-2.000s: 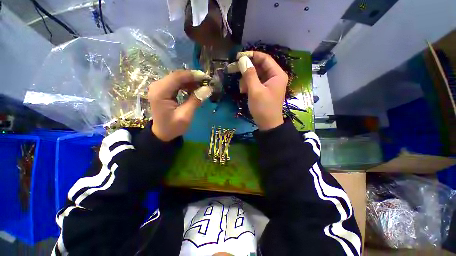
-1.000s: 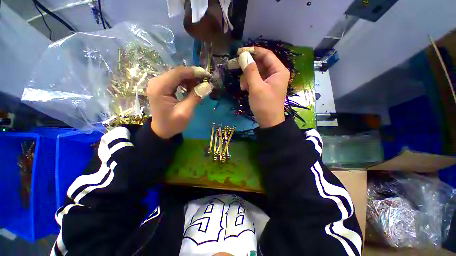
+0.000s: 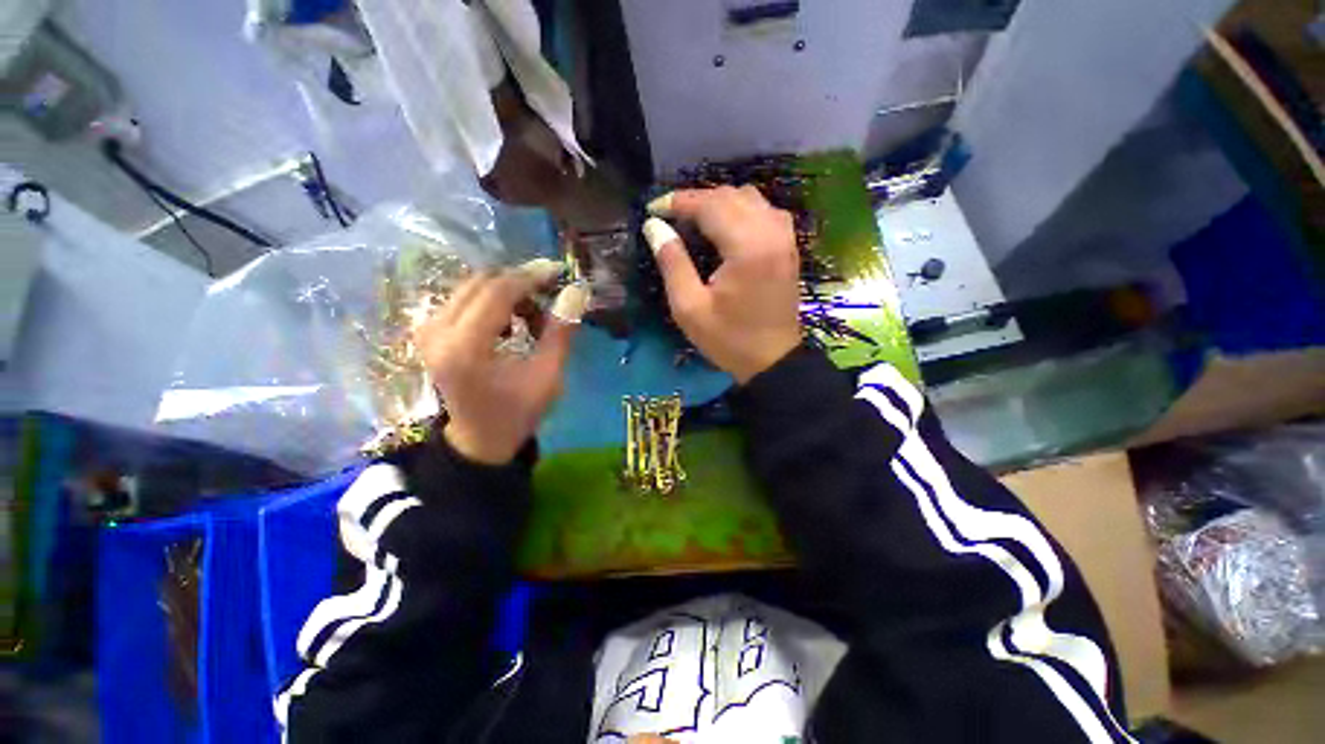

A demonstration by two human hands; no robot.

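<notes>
My left hand (image 3: 497,346), with cream finger cots on thumb and index finger, is pinched close to the left side of the machine head (image 3: 599,269); what it holds is too small and blurred to tell. My right hand (image 3: 734,276), also with cream finger cots, is at the right side of the machine head with thumb and index fingertips close together; I cannot tell if a piece is between them. A row of gold-coloured pieces (image 3: 653,442) lies on the mat (image 3: 639,531) near my body. Black leads (image 3: 836,313) are heaped beside and behind my right hand.
A clear plastic bag (image 3: 269,342) with gold pieces lies open at left. Blue bins (image 3: 233,611) stand below it. White cloth gloves (image 3: 436,73) hang above the machine head. A cardboard box (image 3: 1097,531) and a clear bag of silvery parts (image 3: 1242,574) are at right.
The view has shifted and tilted. My right hand has moved slightly up and inward, closer to the machine head. My left hand stays near its left side.
</notes>
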